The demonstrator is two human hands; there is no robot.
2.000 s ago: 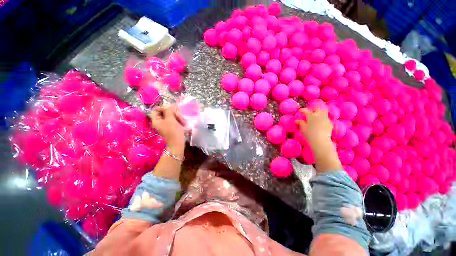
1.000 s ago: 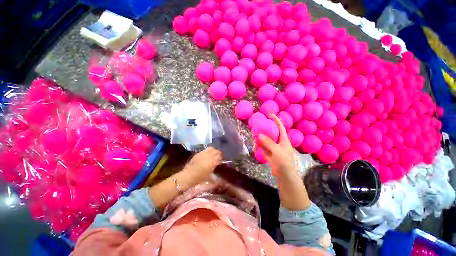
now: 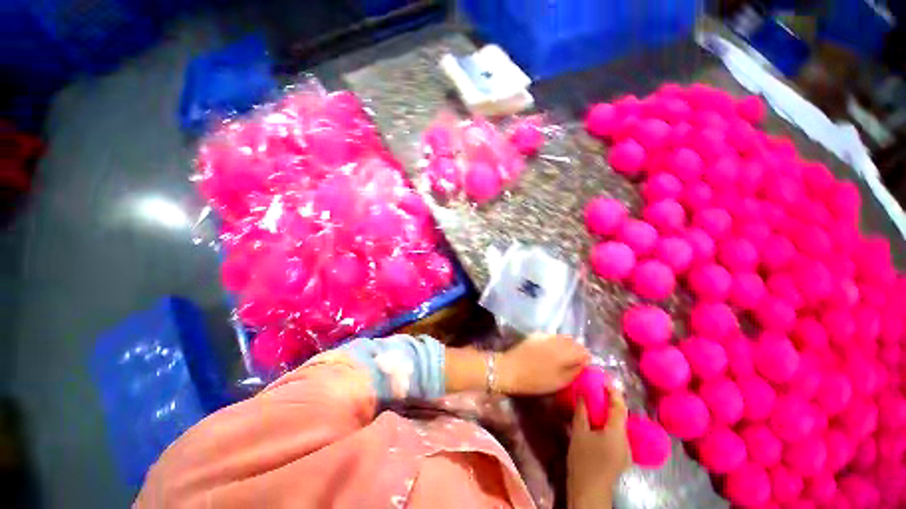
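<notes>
My right hand (image 3: 599, 452) grips a bright pink ball (image 3: 593, 395) near the table's front edge. My left hand (image 3: 541, 366) meets it from the left, fingers curled at the ball; whether it pinches a bag is too blurred to tell. A stack of clear bags (image 3: 531, 288) with a dark mark lies just beyond my left hand. The loose pink ball pile (image 3: 755, 298) covers the right of the table. A few bagged balls (image 3: 482, 164) lie at the upper left of the table.
A blue crate (image 3: 437, 306) heaped with glossy bagged balls (image 3: 318, 229) stands left of the table. A white box (image 3: 487, 78) sits at the far end. Blue bins (image 3: 149, 368) stand on the grey floor (image 3: 99, 229). White sheeting (image 3: 805, 114) runs along the far right edge.
The view has swung left, showing more floor and crate. My right hand has taken a ball from the pile's edge and brought it against my left hand.
</notes>
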